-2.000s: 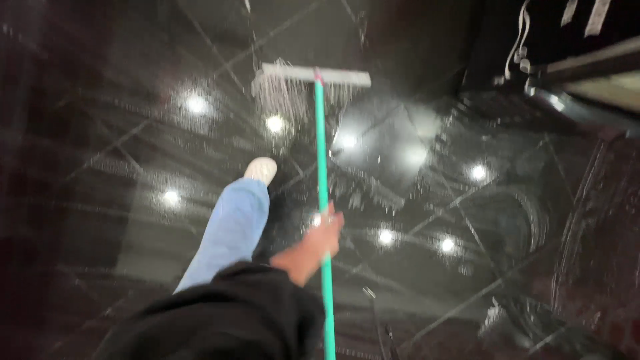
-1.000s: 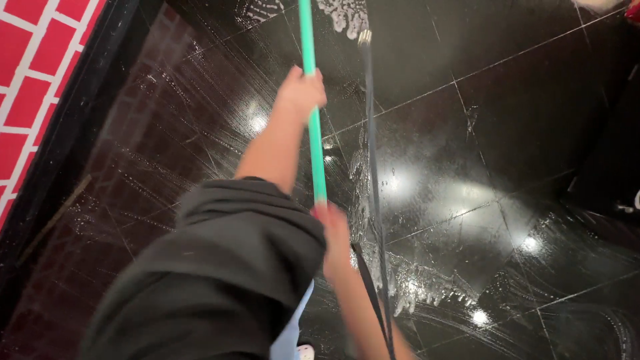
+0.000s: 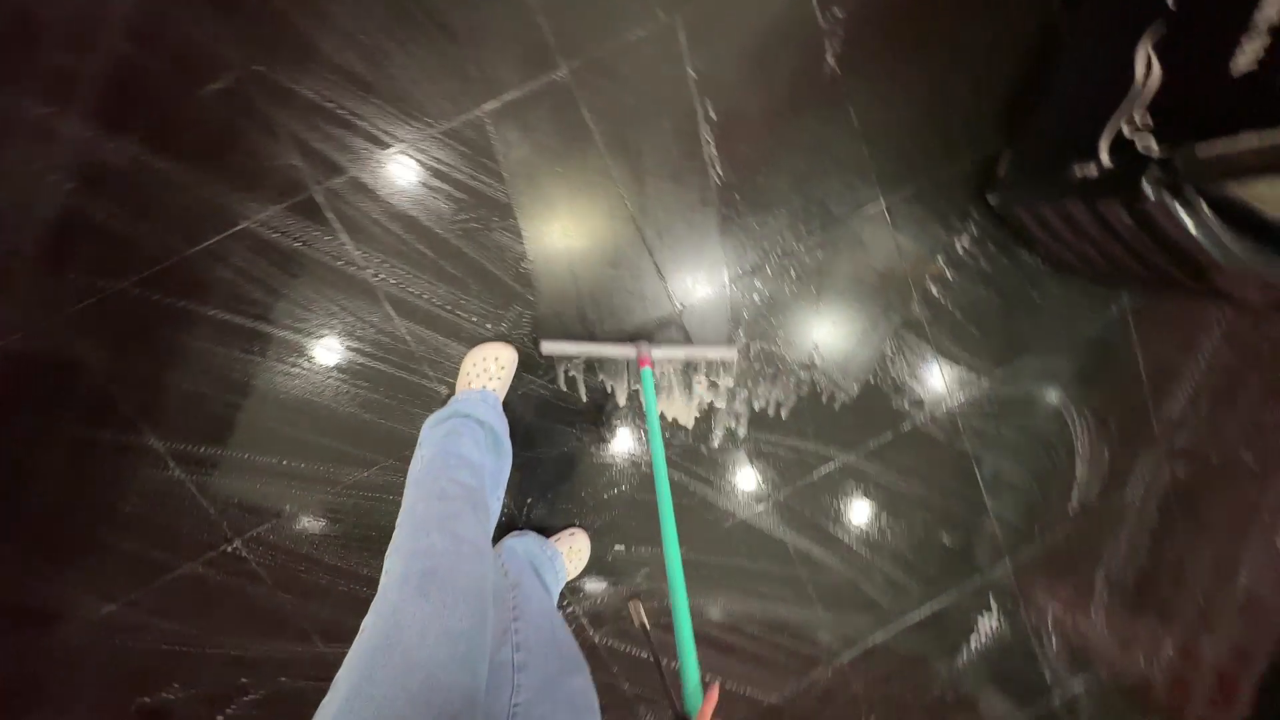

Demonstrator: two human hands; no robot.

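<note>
A squeegee with a pale, wide head [image 3: 690,351] and a green pole [image 3: 665,510] lies across the middle of the view, its head flat on the wet black tile floor [image 3: 620,290]. At the bottom edge, a finger of what looks like my left hand [image 3: 708,702] shows against the pole's right side; the rest of that hand is out of frame. My right hand is out of view. Foamy water [image 3: 690,395] lies along the near side of the head, with a smoother strip of floor beyond it.
My legs in light blue jeans [image 3: 450,500] and pale perforated clogs [image 3: 488,368] are left of the pole. A thin dark strap or cord [image 3: 648,640] hangs beside the pole. A dark, blurred object [image 3: 1130,220] stands at the upper right. Soapy streaks and light reflections cover the floor.
Both hands were on the green pole one second ago; now only a finger shows at the bottom edge. The squeegee head has come into view. The view has swung away from the red brick-patterned wall.
</note>
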